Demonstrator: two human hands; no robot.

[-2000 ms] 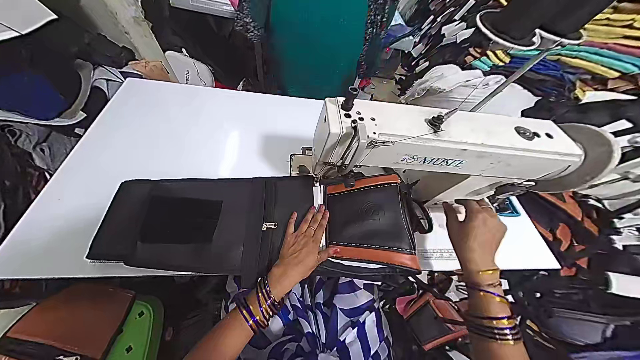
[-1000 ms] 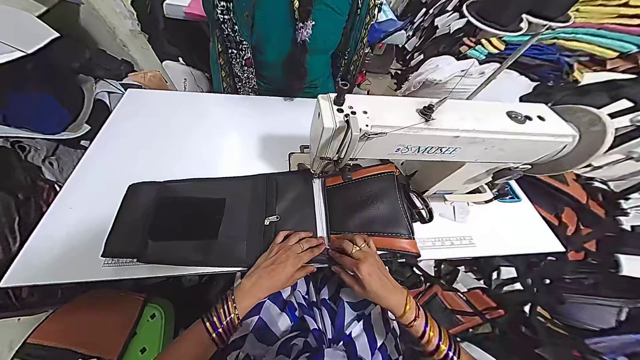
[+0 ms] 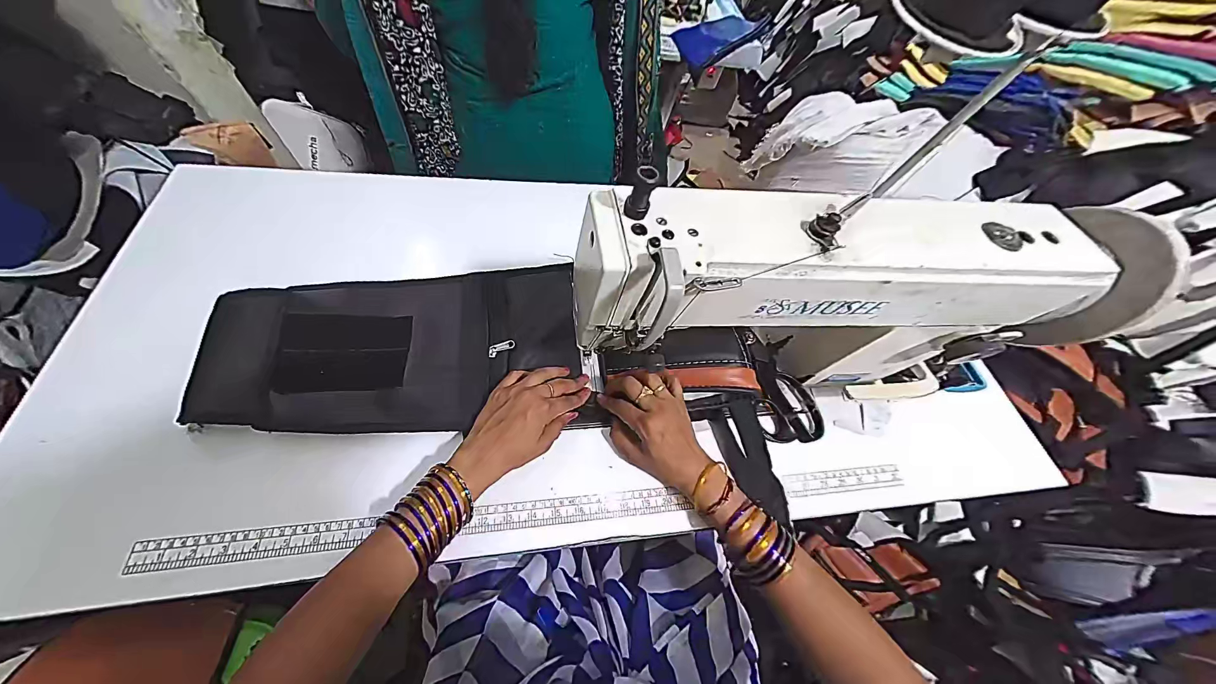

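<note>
A white sewing machine (image 3: 855, 275) stands on the white table, its needle area over a pale strip (image 3: 594, 370) between two bag parts. To the left lies a long black fabric panel (image 3: 446, 351) with a dark patch and a zipper pull (image 3: 502, 349). On the right, a black and brown bag piece (image 3: 703, 375) with straps lies partly under the machine arm. My left hand (image 3: 527, 413) rests flat with its fingertips on the panel's edge, left of the strip. My right hand (image 3: 655, 418) presses on the bag piece just right of the strip, its fingers bent.
Printed rulers (image 3: 256, 546) run along the front of the table (image 3: 285, 218). A person in green clothing (image 3: 532, 114) is beyond the table. Piles of fabric and bag pieces (image 3: 1073, 408) surround it, with stacked coloured cloth (image 3: 1111, 66) at the upper right.
My right hand has moved from beside the machine's right part to the seam, next to my left hand. The black panel and bag piece have moved away from the table's front edge.
</note>
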